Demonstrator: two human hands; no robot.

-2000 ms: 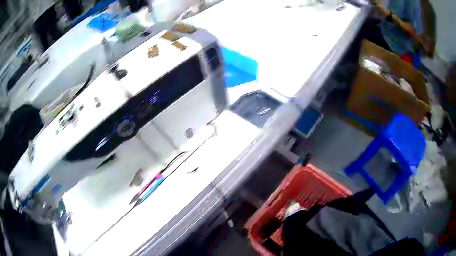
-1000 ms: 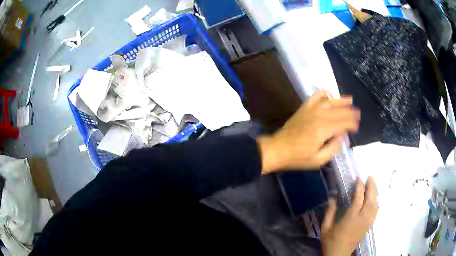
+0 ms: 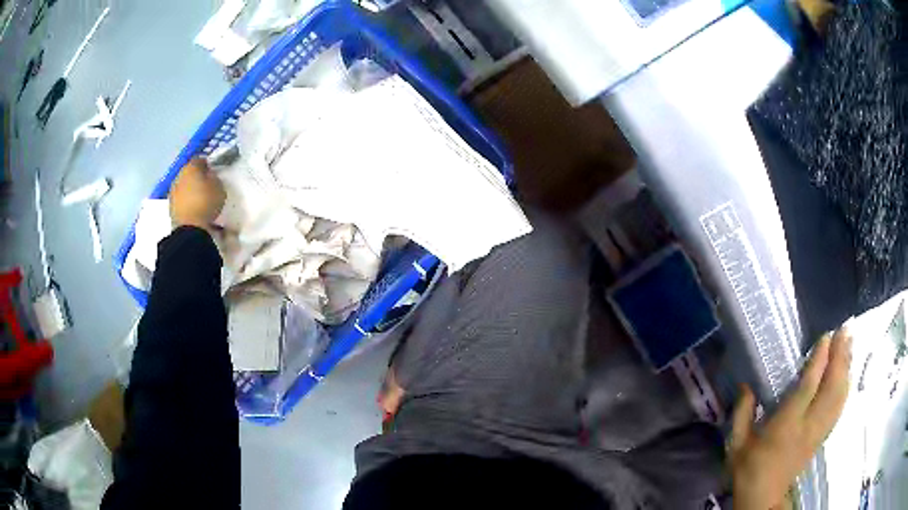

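Observation:
My left hand (image 3: 197, 195) is at the far inner side of the blue basket (image 3: 267, 88), over the off-white scraps (image 3: 289, 189). Its fingers are curled and partly hidden, so I cannot tell whether they grip a scrap or the rim. My right hand (image 3: 794, 428) rests at the ruler-marked front edge of the white table (image 3: 732, 234), thumb apart from the fingers, with nothing seen in it. Speckled black fabric (image 3: 861, 129) lies on the table at the upper right, beside plain black fabric (image 3: 796, 219).
Grey cloth (image 3: 498, 339) covers my lap. A small dark blue tray (image 3: 664, 307) is under the table edge. A brown box or panel (image 3: 548, 129) stands between basket and table. White scraps (image 3: 95, 189) lie on the grey floor. A red object (image 3: 20, 329) is at the far left.
My left hand has moved from the table edge leftward to the basket. My right hand stays at the table edge. The view has shifted, bringing the basket and lap more into view.

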